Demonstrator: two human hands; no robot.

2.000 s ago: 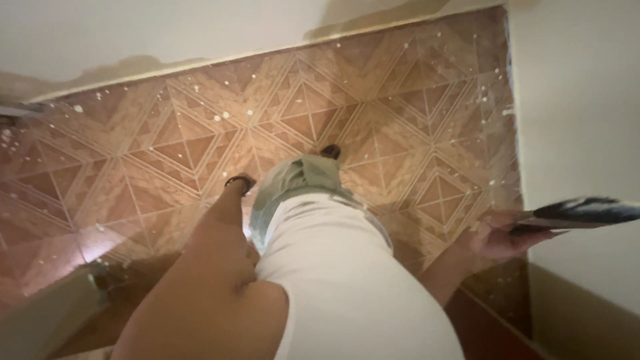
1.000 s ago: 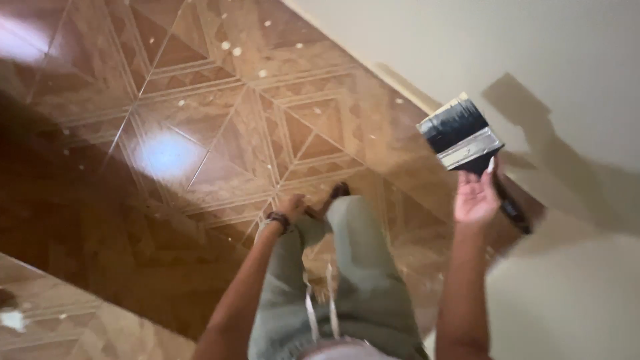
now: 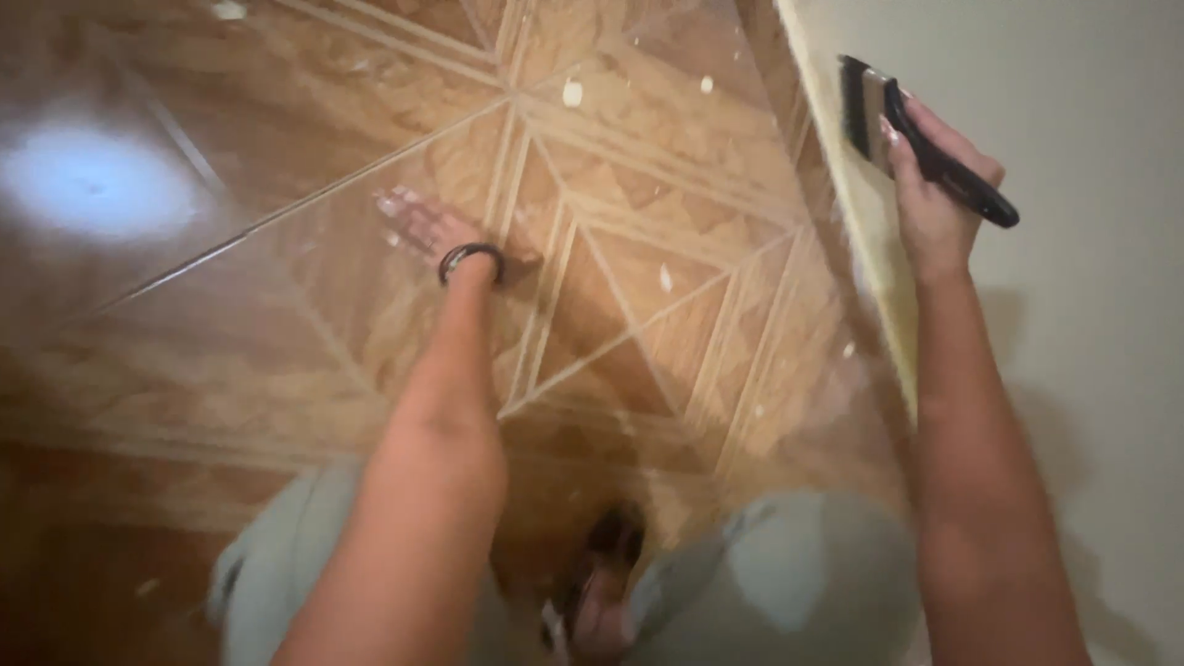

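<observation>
My right hand (image 3: 943,185) grips a wide flat paintbrush (image 3: 957,180) by its black handle, at the upper right. Its dark bristles, below a metal ferrule, point left beside the yellowish strip (image 3: 856,199) along the bottom of the pale wall. My left hand (image 3: 430,225), with dark bands at the wrist, is spread palm down at or just over the patterned brown floor tiles (image 3: 638,231). It holds nothing; whether it presses on the floor is hard to tell.
The pale wall (image 3: 1091,277) runs up the right side. White spots (image 3: 573,92) dot the tiles. My bent knees in grey-green trousers (image 3: 786,564) and a foot (image 3: 601,610) are at the bottom. Light reflects off the floor at the left.
The legs were straighter before and are now bent, with the floor closer. My left hand has left the knee area and reaches out to the floor. The brush has come to the wall's bottom edge.
</observation>
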